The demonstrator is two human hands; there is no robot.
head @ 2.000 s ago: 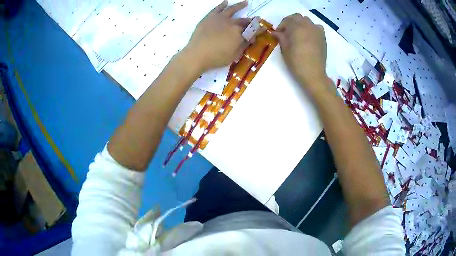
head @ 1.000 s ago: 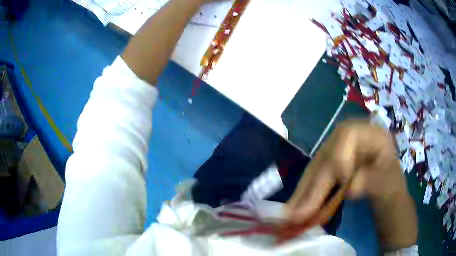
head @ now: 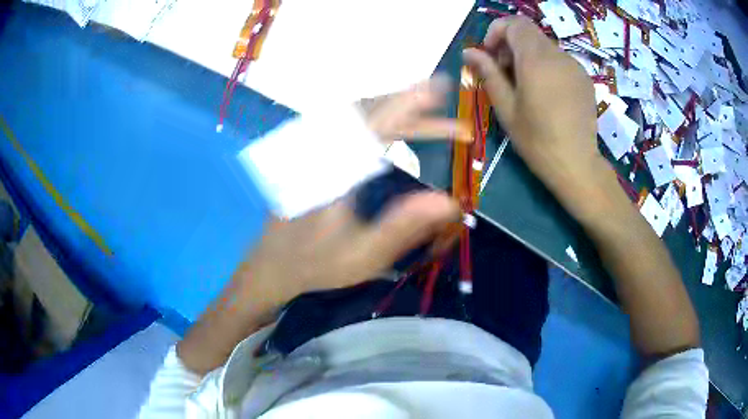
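Note:
My right hand [head: 537,106] pinches the upper end of a narrow band of orange flexible circuits [head: 465,176]. The band hangs upright over my lap, with dark red wires and white connectors at its lower end. My left hand [head: 344,237] is blurred, its fingers spread at the left side of the band; its grip is unclear. A blurred white piece [head: 307,164] lies against my left hand and hides part of it. More red wires [head: 428,286] hang below my left fingers. Another orange row [head: 257,33] lies on the white board [head: 361,49], wires past its edge.
A large heap of white squares with red wires [head: 656,90] covers the right side of the dark green bench [head: 549,233]. A thin pale strip [head: 494,166] lies near the bench edge. Blue floor with a yellow line [head: 61,209] is at left.
Both hands have left the board. An orange band now hangs between them over my lap, and the white piece is at my left hand. The view has shifted, so the board sits higher.

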